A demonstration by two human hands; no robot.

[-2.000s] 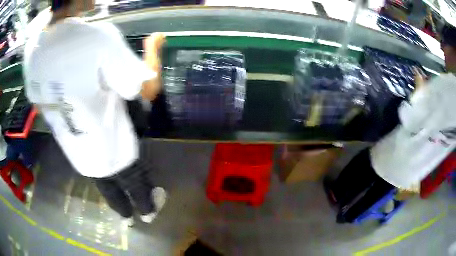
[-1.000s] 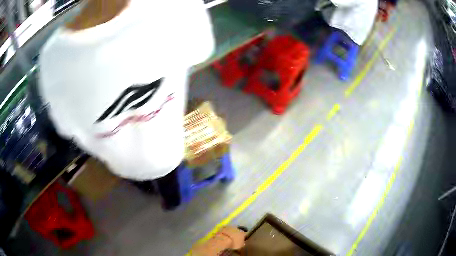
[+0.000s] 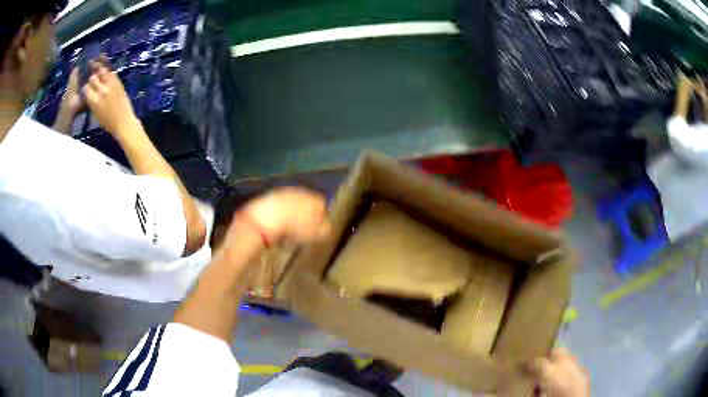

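An open brown carton (image 3: 388, 329) is held tilted in front of me, below the bench edge. Inside it lie brown cardboard pieces (image 3: 404, 252) with a dark gap between them; what is under them is hidden. My left hand (image 3: 283, 217) is at the carton's upper left corner, blurred, with its fingers bent over the rim. My right hand (image 3: 563, 376) grips the lower right corner near the picture's bottom edge, and is partly cut off.
The green-topped bench (image 3: 349, 93) runs ahead. Glossy black stacks stand on it at left (image 3: 147, 62) and right (image 3: 567, 70). A person (image 3: 93, 209) is close at my left, another (image 3: 683, 178) at far right. Red stool (image 3: 520, 182) and blue stool (image 3: 633, 221) are beyond the carton.
The view has turned from the floor to the bench. The carton, earlier at the bottom edge, is now raised and large in view, with both my hands at it.
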